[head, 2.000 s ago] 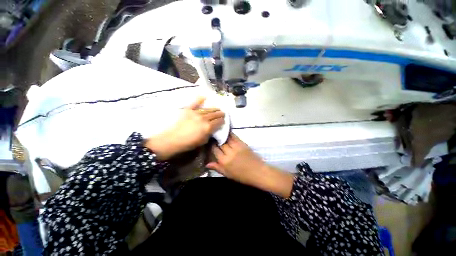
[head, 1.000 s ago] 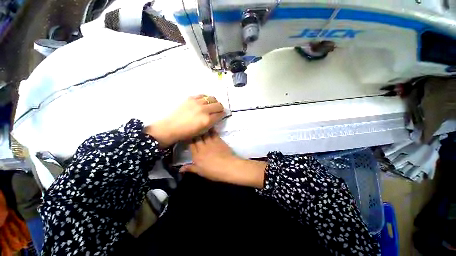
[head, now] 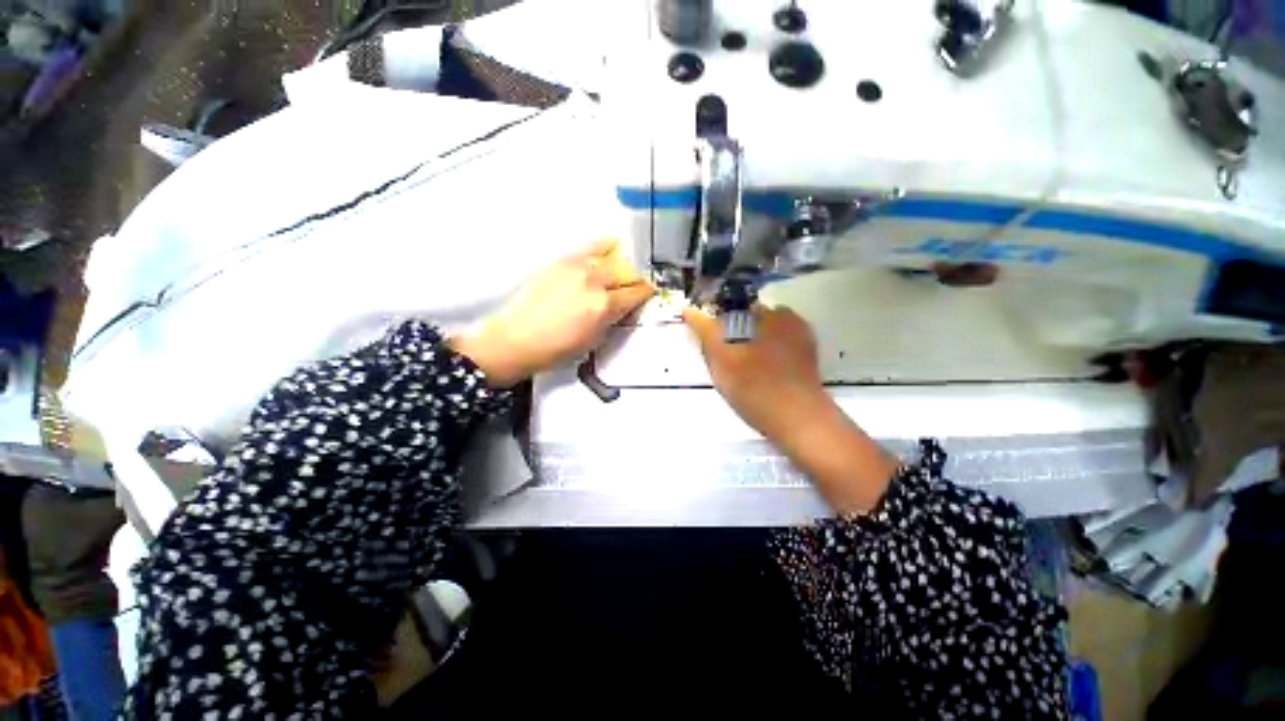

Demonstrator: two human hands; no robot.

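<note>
A large white-backed garment panel (head: pixel 352 240) with a thin dark seam line spreads over the left of the table. My left hand (head: pixel 557 313) lies at its right edge, fingertips pinching the fabric close to the needle. My right hand (head: pixel 761 366) is just right of the presser foot and needle (head: pixel 665 293), fingertips close to the needle and partly behind a black and grey knob. Whether it grips anything is hidden. The sewing machine head (head: pixel 874 134) stands above both hands.
The white table's marked front edge (head: pixel 846 465) runs across in front of me. A layered bundle of pieces (head: pixel 1163 542) hangs at its right end. Brown and grey cloth (head: pixel 1233 416) lies above it. A dark hooked item (head: pixel 599 380) lies below my left hand. Something orange is at far left.
Both hands have moved up to the needle. My right hand has gone from beneath my left hand to the needle's right side. The view has shifted, showing more of the machine head.
</note>
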